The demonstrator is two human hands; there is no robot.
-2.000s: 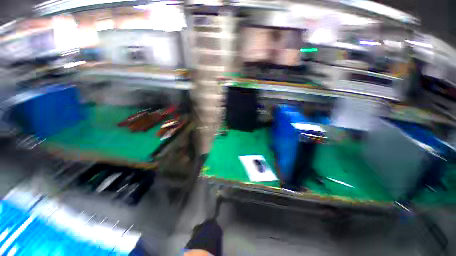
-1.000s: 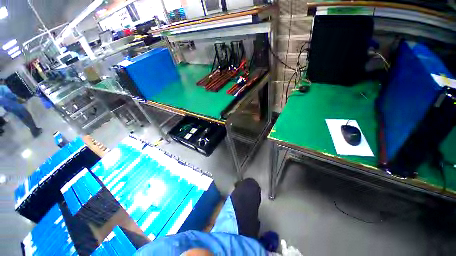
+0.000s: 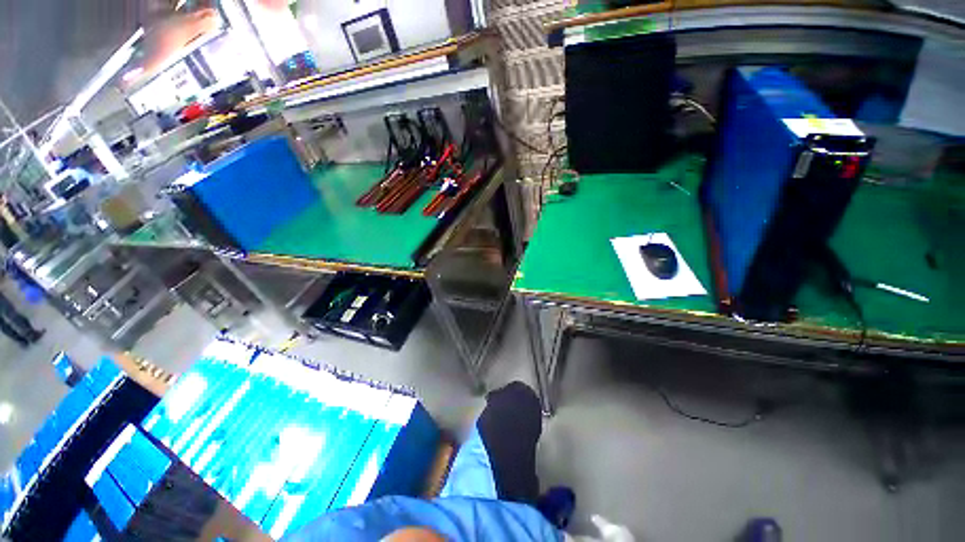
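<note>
Stacked blue-filmed units point(image 3: 307, 423) stand in dense rows on the floor at the lower left. On the green bench at right, a unit under test point(image 3: 757, 191) stands on edge with a black end face and a small red light. A small white shape, perhaps my right hand point(image 3: 612, 529) in a glove, is cut off by the bottom edge; its fingers and any hold are unclear. My left hand is not in view.
A mouse point(image 3: 661, 260) lies on a white sheet beside the unit, with a pale pen point(image 3: 902, 291) to its right. The neighbouring bench point(image 3: 349, 238) holds another blue unit point(image 3: 254, 191) and red-and-black cable sets point(image 3: 407, 185). A black tray point(image 3: 370, 310) sits below it.
The view has swung from blurred benches towards the floor stacks, then slightly right. The bench unit's black end face and red light now show more fully. The white shape stays at the bottom edge.
</note>
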